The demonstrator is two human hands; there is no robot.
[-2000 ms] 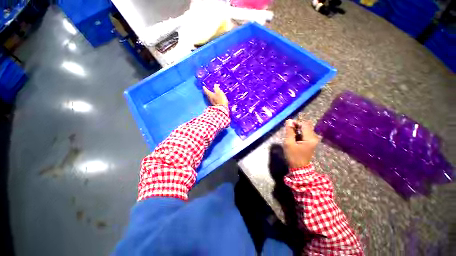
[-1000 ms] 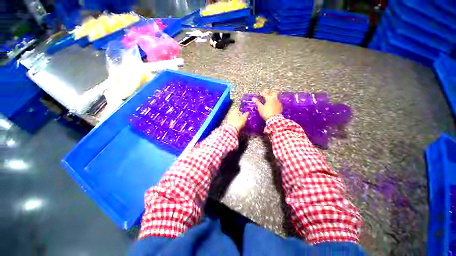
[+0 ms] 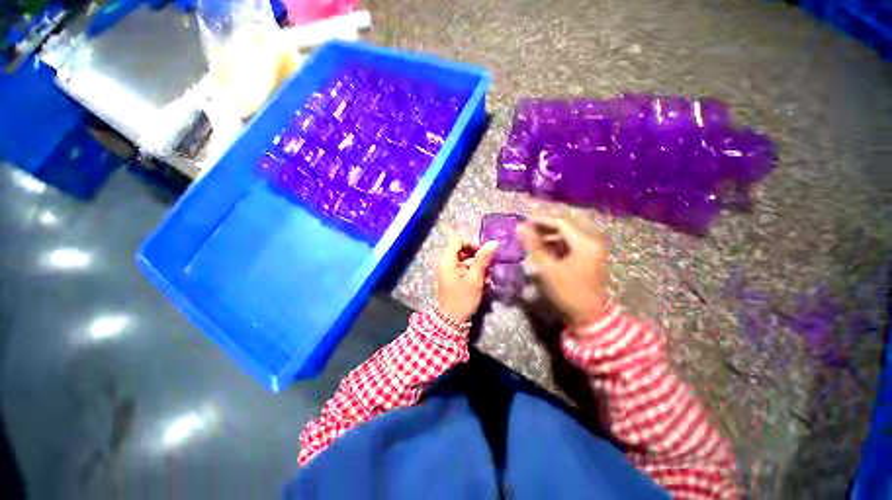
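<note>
Two or so clear purple moulded parts [image 3: 504, 237] are in front of me near the table's front edge. My left hand [image 3: 464, 276] holds them from the left with thumb and fingers. My right hand [image 3: 570, 266] is close on their right, blurred, with fingers bent around something small and dark that I cannot make out. A block of purple parts [image 3: 626, 156] lies farther back on the table. The blue tray [image 3: 264, 288] at left holds rows of purple parts [image 3: 362, 146] in its far portion.
Thin purple scraps [image 3: 817, 322] lie on the speckled table [image 3: 430, 63] at right. Plastic bags [image 3: 245, 63] lie behind the tray at upper left. A blue bin edge [image 3: 880, 439] shows at far right. The grey floor is at lower left.
Both hands have moved from the purple block back towards me, with the purple parts now at my left hand. The view has tilted down.
</note>
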